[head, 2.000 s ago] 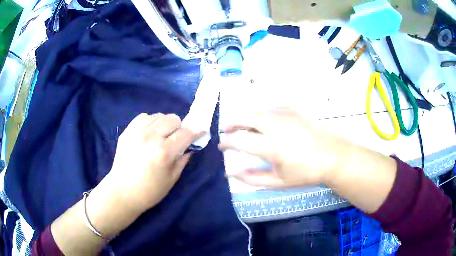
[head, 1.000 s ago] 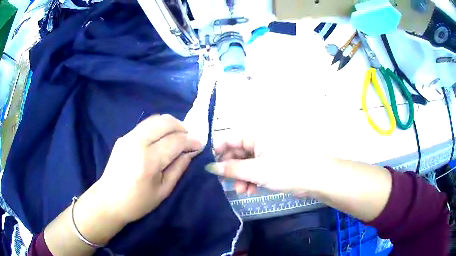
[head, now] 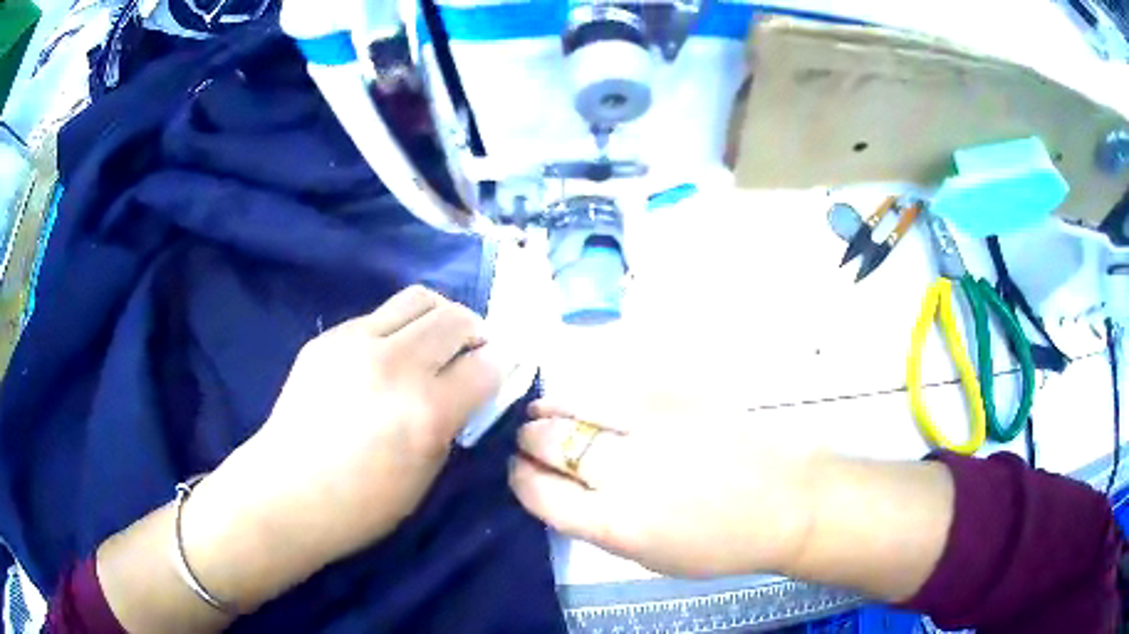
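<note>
The dark navy garment panel (head: 186,297) fills the left side and runs under the machine head. A narrow white strip (head: 498,403) lies along its edge below the presser foot area (head: 501,223). My left hand (head: 384,384) lies on the cloth with its fingertips closed on the white strip. My right hand (head: 669,489), with a ring, has its fingertips at the navy edge just right of the left hand; its fingers are bent, and the thumb is hidden. The grey-blue cylindrical attachment (head: 588,279) stands right of the presser foot.
The white machine head (head: 520,74) is above, with a round tension dial (head: 609,81). At right lie orange-handled snips (head: 882,235) and shears with yellow and green loops (head: 947,365). A mint-green block (head: 1003,186) sits on the cardboard (head: 854,112). A ruler strip (head: 693,607) edges the table.
The view has tilted up, showing more of the machine head. My right hand has moved from open fingers to the navy edge, with fingers bent. My left hand still holds the strip edge.
</note>
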